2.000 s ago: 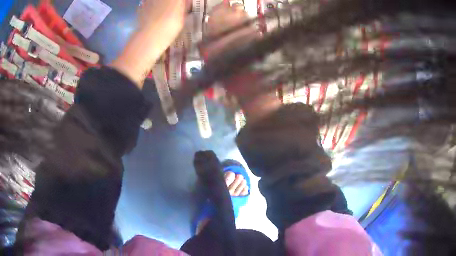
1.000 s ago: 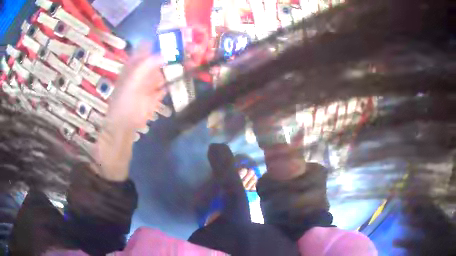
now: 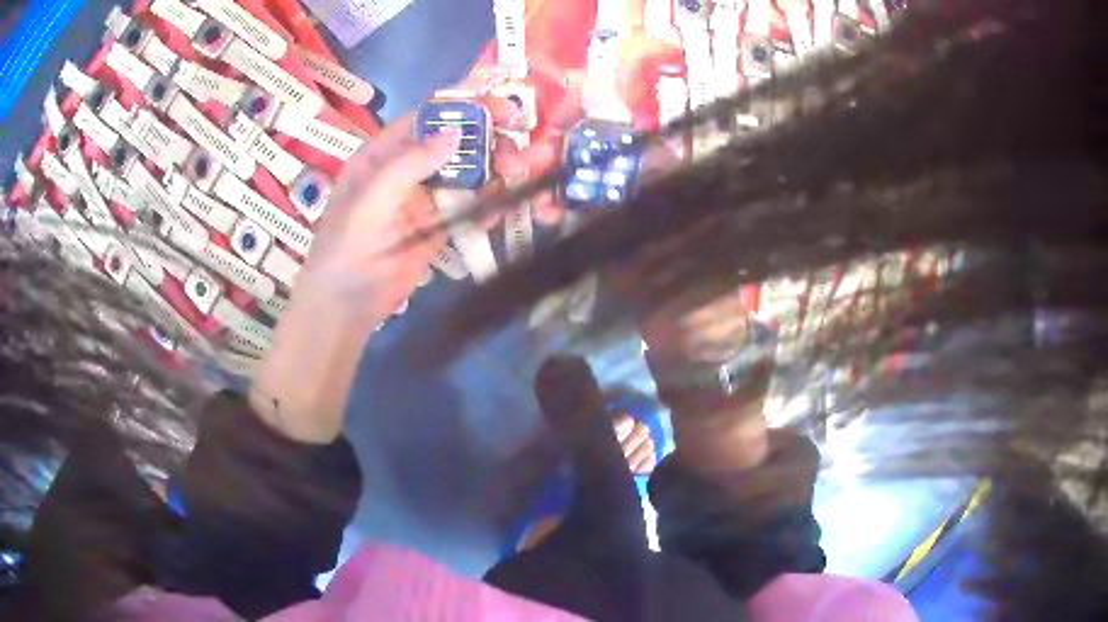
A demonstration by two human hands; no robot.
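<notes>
My left hand (image 3: 386, 213) holds a smartwatch (image 3: 454, 143) with its face up. Its screen is lit with several menu rows, and a finger or thumb lies over the screen. Its pale strap hangs below. My right hand (image 3: 656, 146) is mostly hidden behind blurred dark hair; its fingers show around a second smartwatch (image 3: 601, 163). That screen is lit with several pale icons. The two watches are side by side, apart.
Many watches (image 3: 249, 238) with pale straps lie in rows on a red mat or tray (image 3: 318, 49) at the left. More lie at the top right. A white paper sheet (image 3: 355, 15) is at the top. A foot in blue footwear (image 3: 632, 444) shows below. Dark hair (image 3: 899, 170) blurs the right.
The hands were farther up and blurred; both lit watches now show more clearly. The left watch's screen changed from bright white to menu rows, the right one's from large characters to icons.
</notes>
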